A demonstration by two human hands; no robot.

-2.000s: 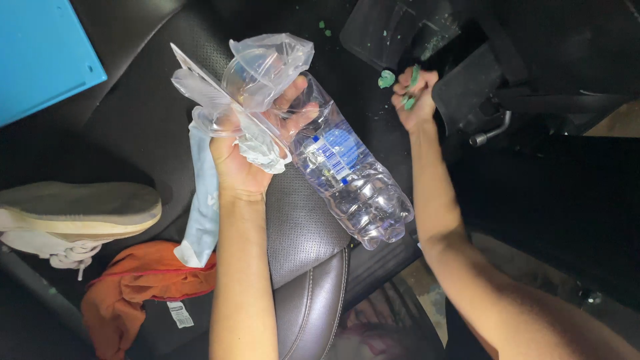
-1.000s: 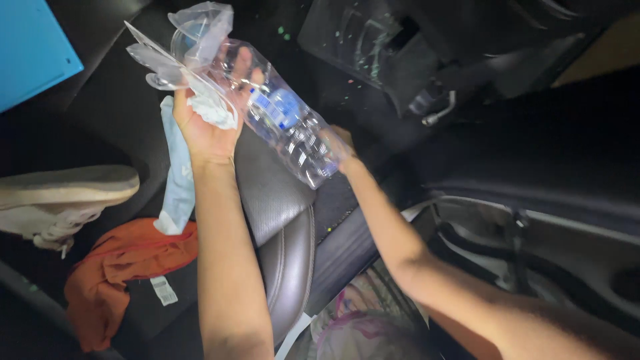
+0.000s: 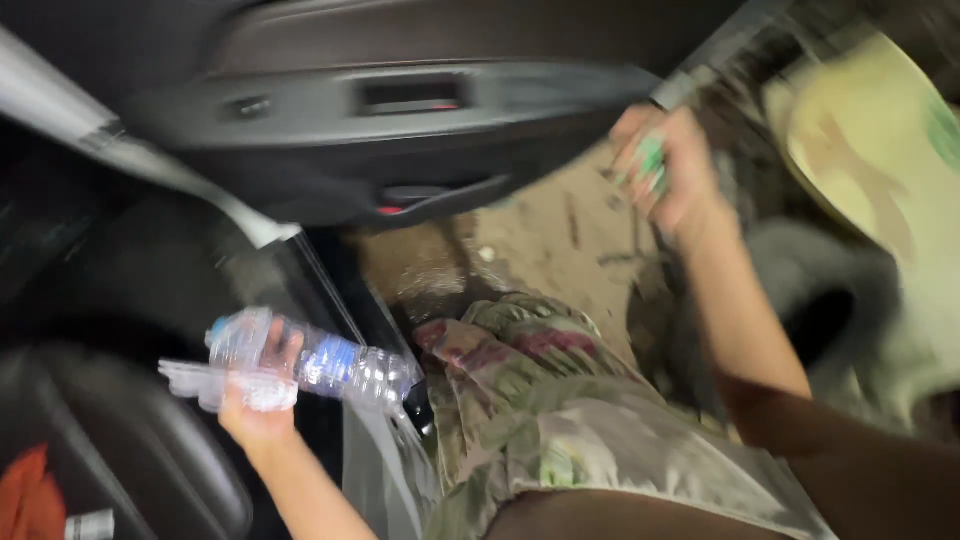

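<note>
My left hand [image 3: 259,401], at the lower left, grips a clear plastic bottle [image 3: 382,375] with a blue label, together with clear plastic cups or lids [image 3: 240,345] and crumpled white material [image 3: 266,390]. The bottle lies roughly level, its base pointing right. At the upper right, my right hand [image 3: 664,161] is closed around small green pieces [image 3: 651,154] beside the edge of the open car door [image 3: 420,172]. Motion blur hides the exact shape of the green pieces.
A dark leather seat [image 3: 187,442] with orange cloth [image 3: 30,487] fills the lower left. Beyond the door sill lies bare ground [image 3: 555,217]. Patterned fabric clothing [image 3: 585,435] covers my legs. A pale yellow rounded object [image 3: 855,142] stands at the right.
The view has swung strongly from the seat towards the open door and the ground outside. My left hand still holds the bottle and plastic; my right hand is now apart from the bottle, by the door edge.
</note>
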